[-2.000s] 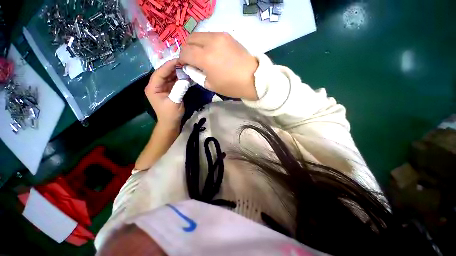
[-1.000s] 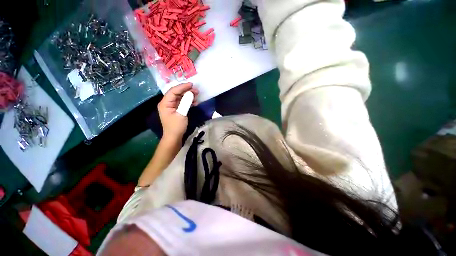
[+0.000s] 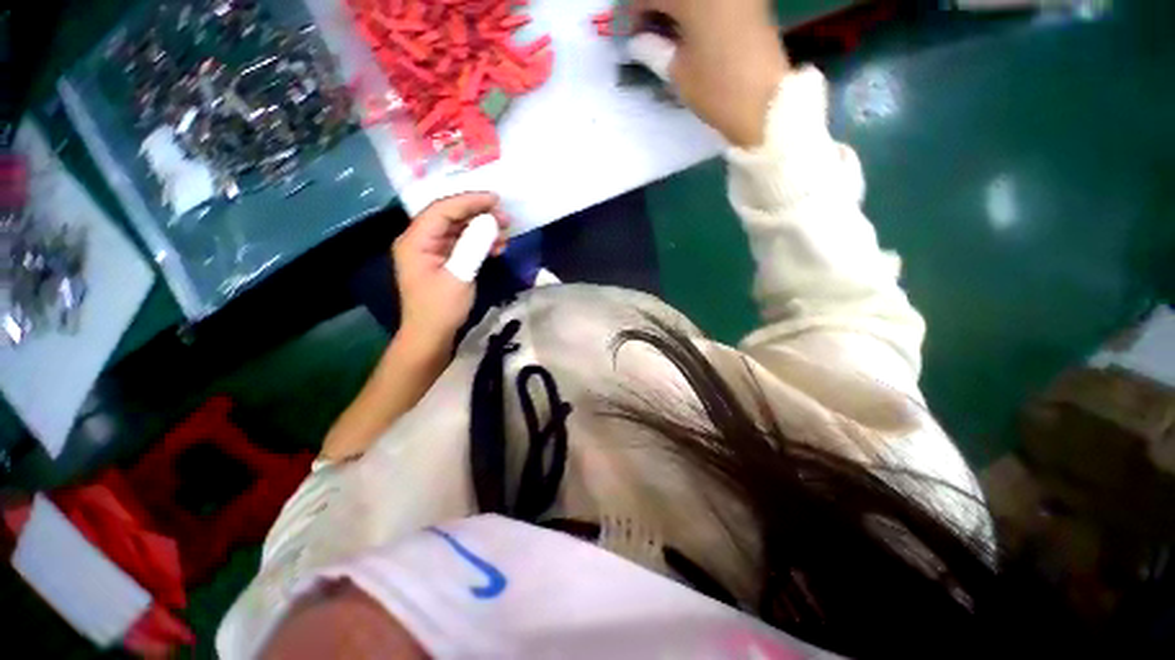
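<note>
My left hand [image 3: 442, 258], with a white wrap on the thumb, is curled in front of the white board's near edge; whether something small is between its fingers I cannot tell. My right hand [image 3: 716, 58], also with a white wrap, is at the top over the dark tabs [image 3: 634, 75] and is blurred; its fingertips are partly hidden. The red tabs [image 3: 445, 58] lie heaped on the white board [image 3: 580, 142]. The small silver metal pieces [image 3: 245, 97] lie on clear plastic left of them.
A second white sheet [image 3: 97, 310] at the far left holds more silver pieces. A red stool-like frame [image 3: 213, 484] and red sheets [image 3: 135, 548] are at the lower left. Brown boxes [image 3: 1095, 432] stand at the right.
My right hand has moved from beside my left hand, up and right, to the dark tabs; its sleeve came back lower from an outstretched reach. My left hand stays near the board's edge.
</note>
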